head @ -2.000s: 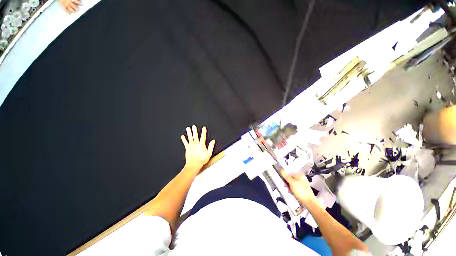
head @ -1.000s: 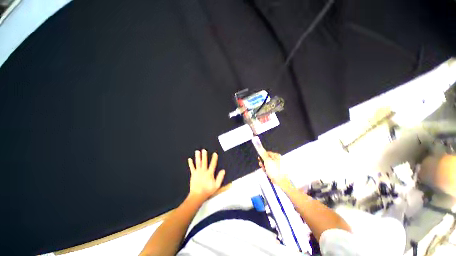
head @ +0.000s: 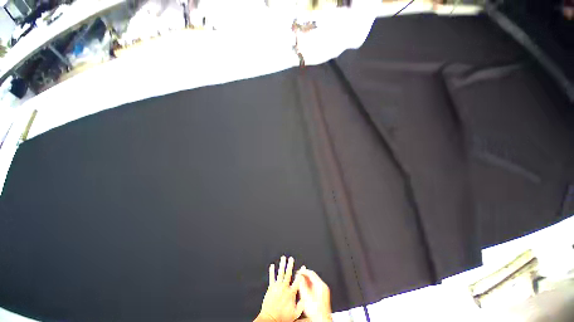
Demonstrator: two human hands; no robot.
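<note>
The black fabric (head: 170, 188) covers most of the table, smooth on the left and wrinkled on the right. A thin dark line runs over it from the near edge, right of my hands. My left hand (head: 281, 294) lies spread on the fabric near the bottom of the view. My right hand (head: 314, 294) is beside it, fingers bent and close together, overlapping my left hand. I cannot tell whether it holds anything. A small blurred reddish-brown thing (head: 303, 26) is at the fabric's far side, too glared out to name.
Spare yellowish bars (head: 503, 278) lie on white paper at the near right. A narrow yellowish bar (head: 29, 125) is by the far left fabric corner. Folds (head: 406, 166) cross the right part of the fabric. Cluttered shelving (head: 82, 47) stands beyond the table.
The view has lifted towards the far side. My right hand has left the cutter's pole and is now beside my left hand. The cutter is gone from the near fabric.
</note>
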